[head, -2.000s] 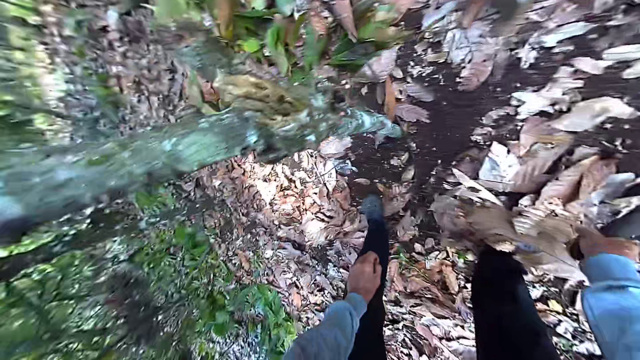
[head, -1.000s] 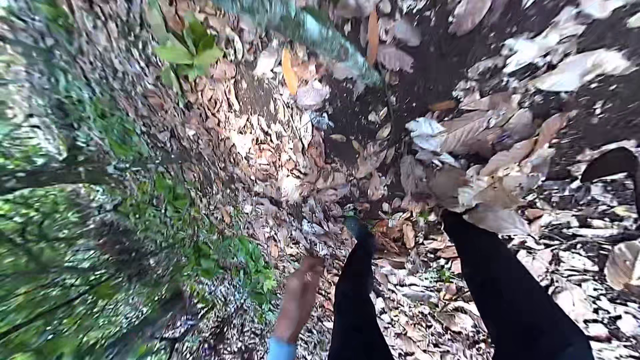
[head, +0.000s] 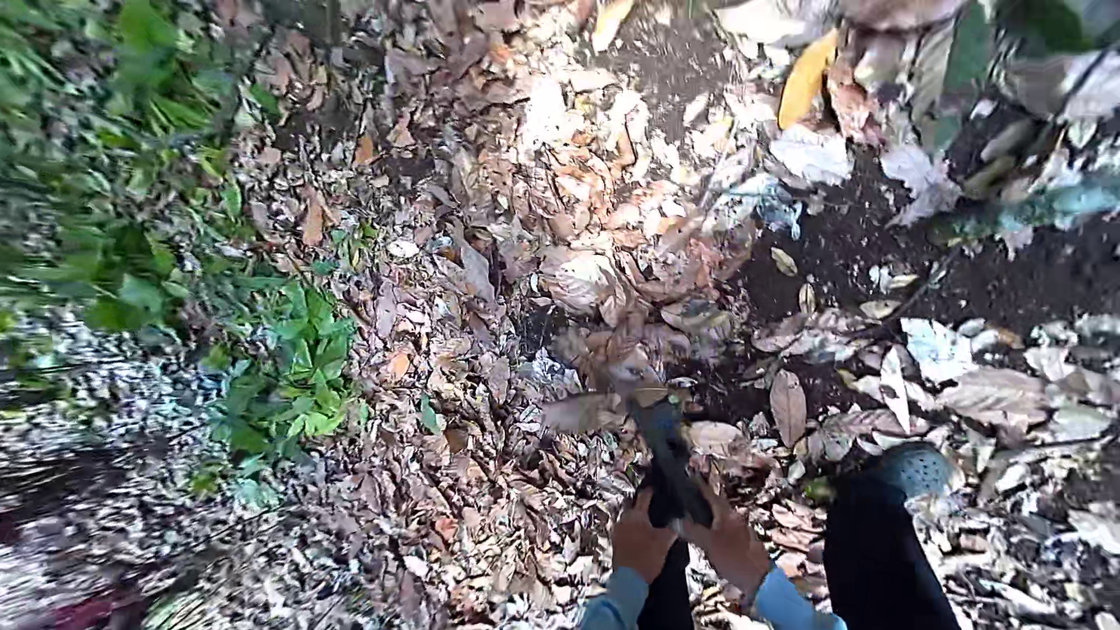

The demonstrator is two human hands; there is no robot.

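My left hand (head: 641, 538) and my right hand (head: 731, 542) are close together at the bottom centre, in light blue sleeves, on either side of a dark shape (head: 672, 494) over my left leg. Blur hides whether this shape is a held thing or part of the trouser leg and shoe. Brown dry leaves (head: 612, 385) lie around its far end. My right leg (head: 879, 560), in black trousers, stands to the right, with a greyish-green shoe (head: 914, 470) dotted with small holes.
Dry leaf litter (head: 472, 385) covers much of the ground, with bare dark soil (head: 814, 262) at the right. Low green plants (head: 302, 372) grow at the left. A mossy branch (head: 1041, 210) lies at the right edge, near a yellow leaf (head: 805, 79).
My hands have come together in front of my left leg; two seconds ago they were far apart. The view has shifted strongly over the ground.
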